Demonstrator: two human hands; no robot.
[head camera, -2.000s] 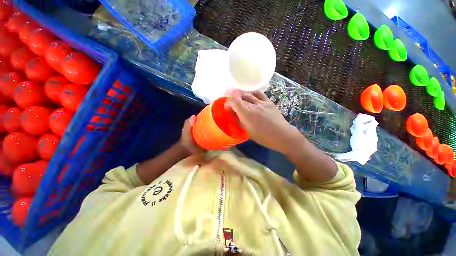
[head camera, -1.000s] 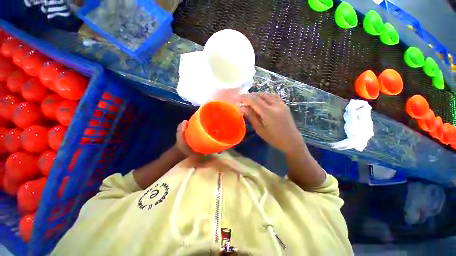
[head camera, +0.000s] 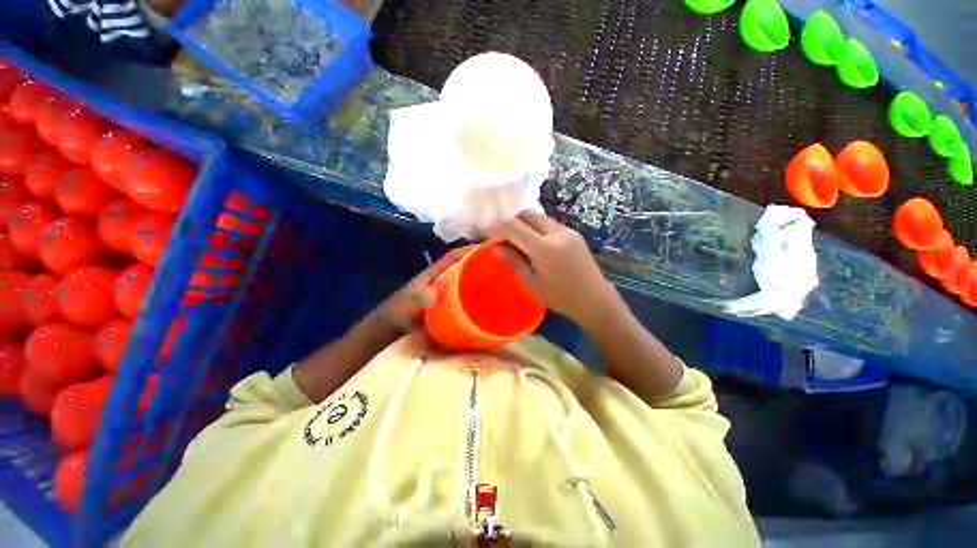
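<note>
An orange shell (head camera: 501, 298) is held in front of my chest, its open side tilted up and to the right. My left hand (head camera: 416, 294) grips its left side. My right hand (head camera: 549, 260) is at its upper right rim, with fingertips at the edge of the opening. Whether a small part is in those fingers is too small to tell. The white cup (head camera: 496, 112) stands on a crumpled white rag (head camera: 416, 161) just beyond the shell. Small loose parts (head camera: 589, 198) lie scattered on the ledge (head camera: 670, 230) to the right of the cup.
A blue crate (head camera: 161, 310) full of orange shells is at my left. A blue parts tray (head camera: 268, 48) is at the upper left. A second white rag (head camera: 784, 262) lies farther right. The mesh conveyor (head camera: 664, 96) carries orange shells (head camera: 836, 174) and green shells (head camera: 823, 39).
The shell has moved slightly right and tilted to the right. My right hand has come in from beside the shell onto its rim.
</note>
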